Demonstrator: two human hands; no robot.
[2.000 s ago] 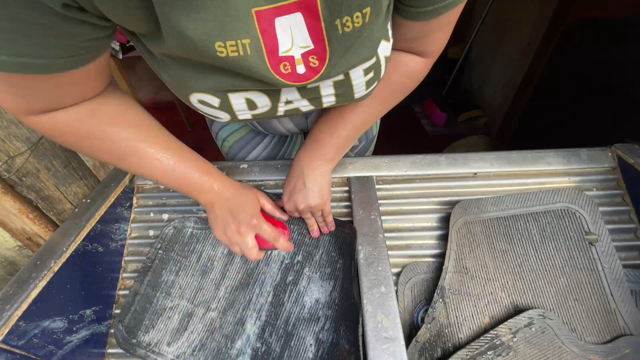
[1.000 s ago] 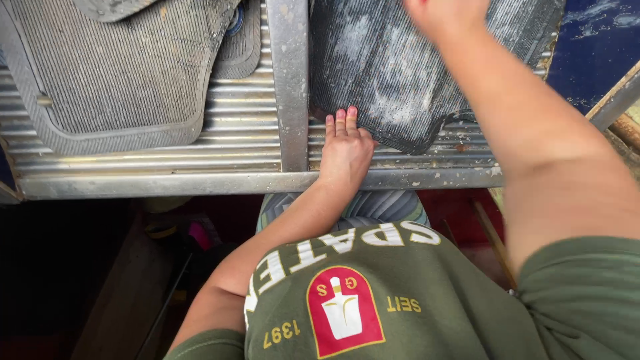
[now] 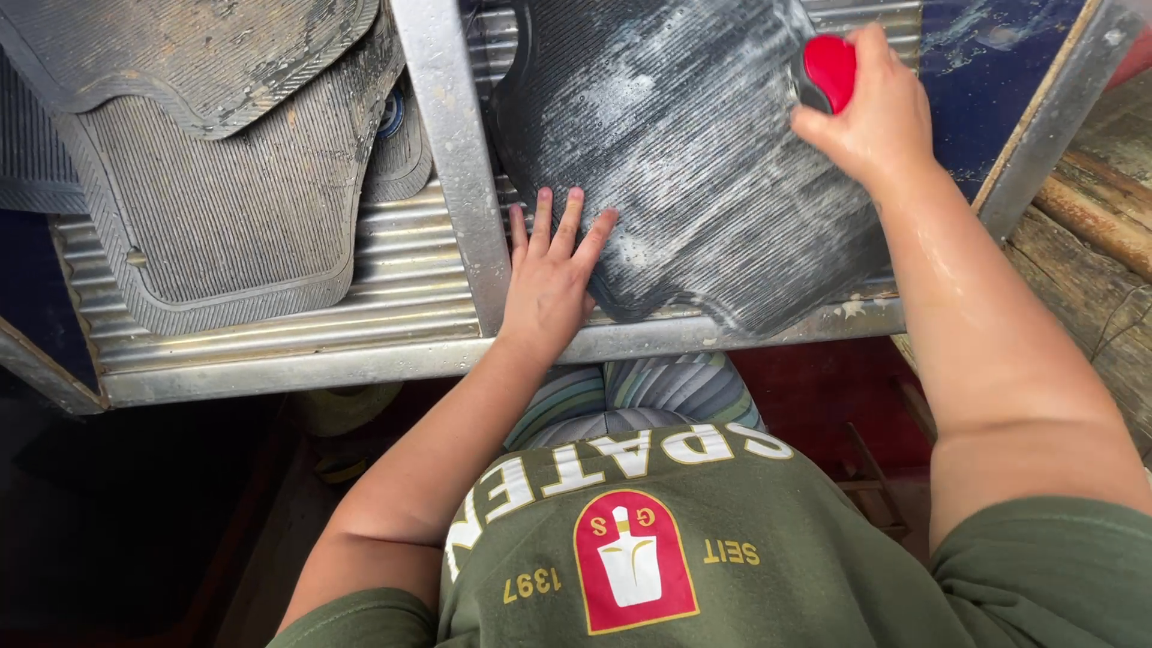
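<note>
A dark ribbed rubber car mat (image 3: pixel 693 171) lies on the corrugated metal surface of a metal-framed washing stand, with whitish wet suds smeared over its ribs. My right hand (image 3: pixel 877 108) grips a red and dark scrub brush (image 3: pixel 828 72) at the mat's far right edge; the brush's underside is hidden. My left hand (image 3: pixel 553 270) lies with fingers spread on the mat's near left corner, holding nothing.
A metal divider bar (image 3: pixel 459 162) runs left of the mat. Beyond it, several grey ribbed car mats (image 3: pixel 234 198) overlap on corrugated metal (image 3: pixel 405 279). A metal front rail (image 3: pixel 297 367) borders my body; blue side panels (image 3: pixel 981 81) and wooden logs (image 3: pixel 1098 243) flank the right.
The view has turned around strongly between the first frame and the later ones. Since one second ago, my right hand with the red brush has come fully into view, at the mat's right edge.
</note>
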